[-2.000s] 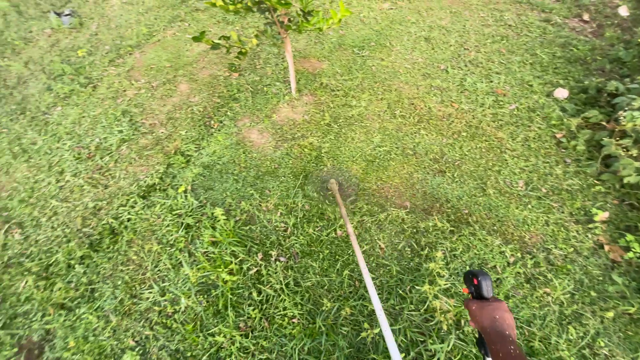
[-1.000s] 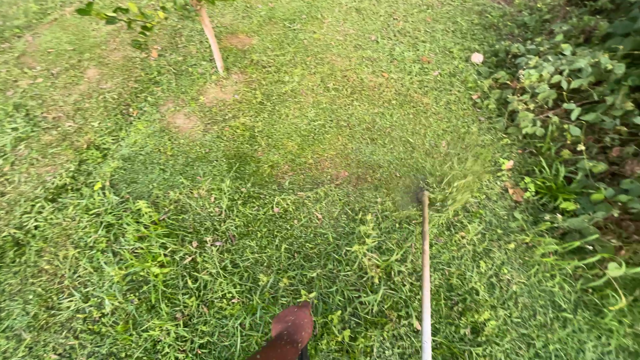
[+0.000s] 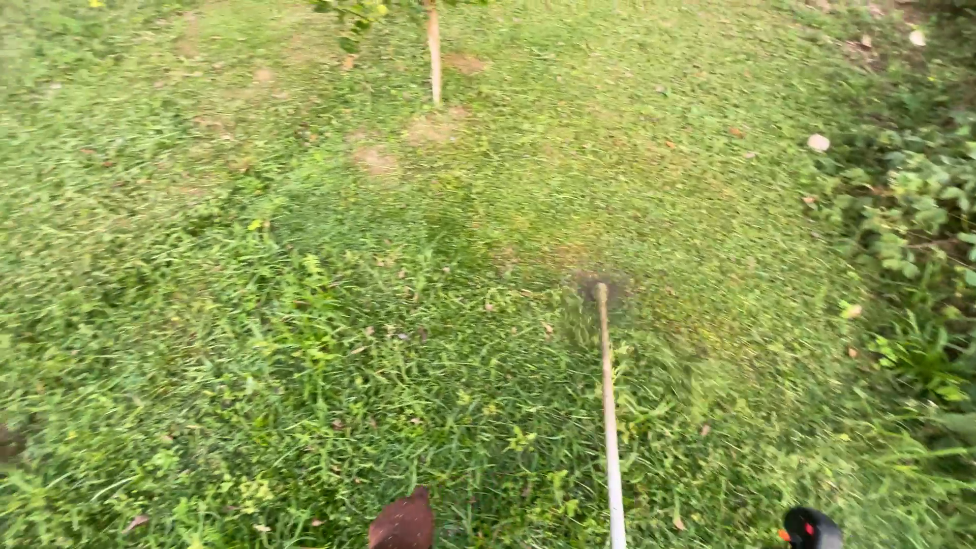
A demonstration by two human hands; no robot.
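Observation:
A brush cutter's long pale shaft [image 3: 610,412] runs up from the bottom edge, right of centre. Its cutting head [image 3: 601,288] is a dark spinning blur low over the grass. My left hand [image 3: 402,522] shows in part at the bottom edge, left of the shaft; its fingers and anything in them are cut off by the frame. A black control handle with orange parts [image 3: 812,528] pokes up at the bottom right. My right hand is out of view. Taller grass [image 3: 366,427] lies on the near side of the head, shorter grass [image 3: 610,145] beyond it.
A young tree with a thin trunk [image 3: 435,53] stands at the top, left of centre, with bare soil patches [image 3: 375,160] near its base. Leafy plants [image 3: 915,206] line the right side. A pale round object [image 3: 818,142] lies beside them.
The cutting head has swung right, then back left from near the plants, with grass flying a second ago. My right hand, seen two seconds ago on the black handle, has left the view.

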